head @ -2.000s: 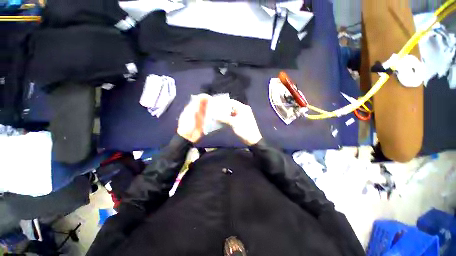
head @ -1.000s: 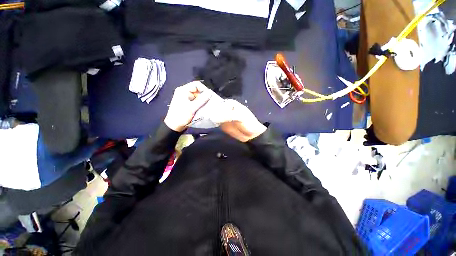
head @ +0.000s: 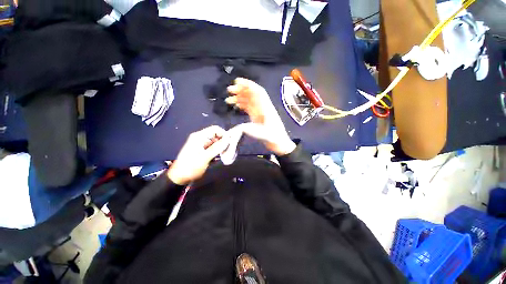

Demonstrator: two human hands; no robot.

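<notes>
A small pale cloth piece [head: 230, 145] is held between my two hands, just in front of my jacket. My left hand [head: 195, 154] grips its left side. My right hand [head: 259, 113] has its thumb at the piece's upper right side, with its fingers raised and spread. A pile of small black pieces [head: 217, 91] lies beyond my hands, partly hidden by the right fingers. A stack of pale pieces with dark-striped edges [head: 152, 99] lies to the left.
The iron [head: 299, 100] with a red-brown handle sits right on the navy table [head: 183, 136]. Red-orange and yellow scissor loops [head: 381, 106] lie beyond it. A yellow hose crosses the tan sleeve board [head: 421, 122]. A dark grey board [head: 52, 144] is left. Black panels [head: 222, 41] lie at the far side.
My hands were close together around the pale piece; now the right fingers have lifted and opened away, and the piece hangs narrow between the hands. The view has shifted slightly.
</notes>
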